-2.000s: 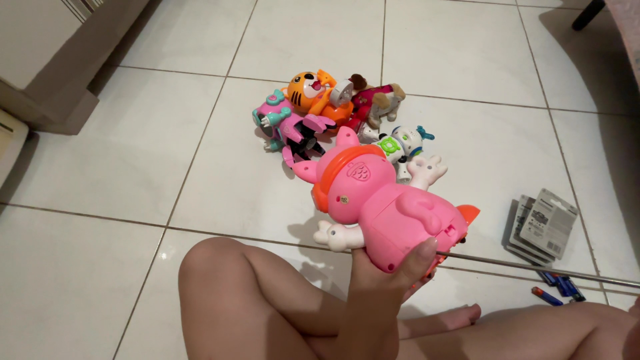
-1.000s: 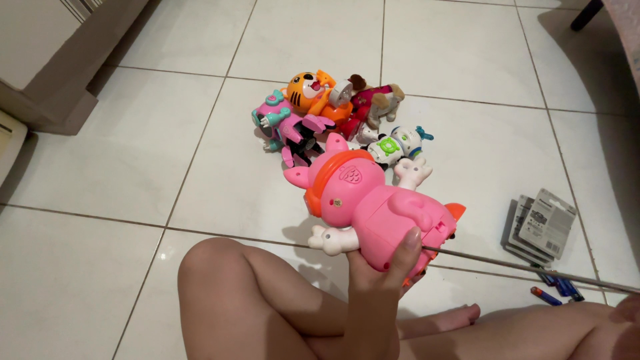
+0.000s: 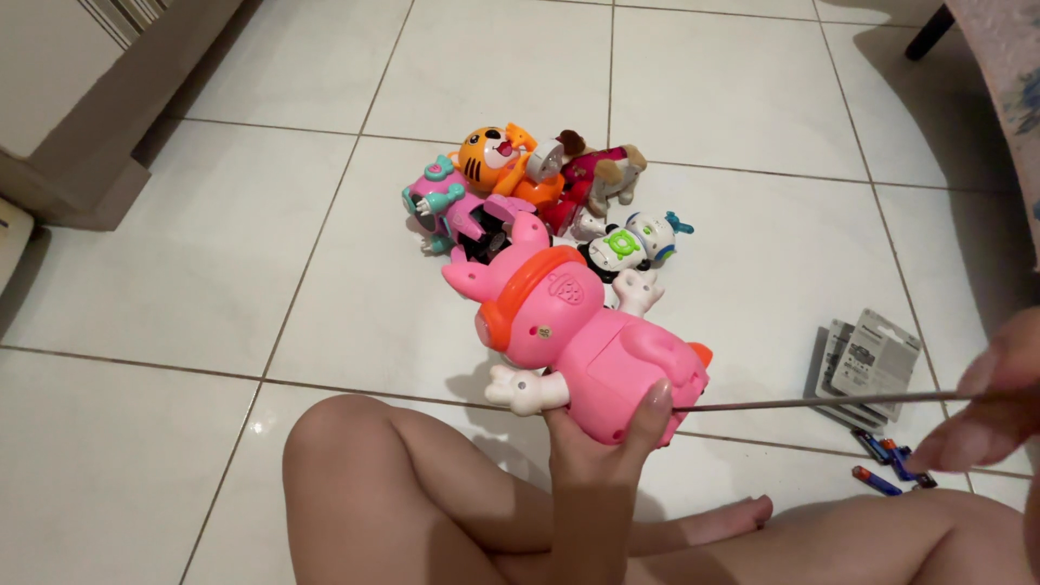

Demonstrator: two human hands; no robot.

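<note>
My left hand (image 3: pixel 609 439) grips a pink plastic toy animal (image 3: pixel 626 366) by its lower end. The toy has an orange headband and white hands, and its back faces up toward me. At the right edge, my right hand (image 3: pixel 987 398) is shut on a long thin metal rod (image 3: pixel 812 401), probably a screwdriver shaft; its handle is hidden or out of view. The rod's far tip meets the lower end of the toy, beside my left thumb.
Beyond the toy lie an orange tiger toy (image 3: pixel 496 162), a pink and teal toy (image 3: pixel 447 203), a plush toy in red (image 3: pixel 605 171) and a white robot-like toy (image 3: pixel 638 244). Blister packs (image 3: pixel 877 366) and several loose batteries (image 3: pixel 876 480) lie at the right.
My right hand has come into view at the right edge, with the rod in it. The pink toy's head has shifted slightly to the left and the toy lies a little flatter.
</note>
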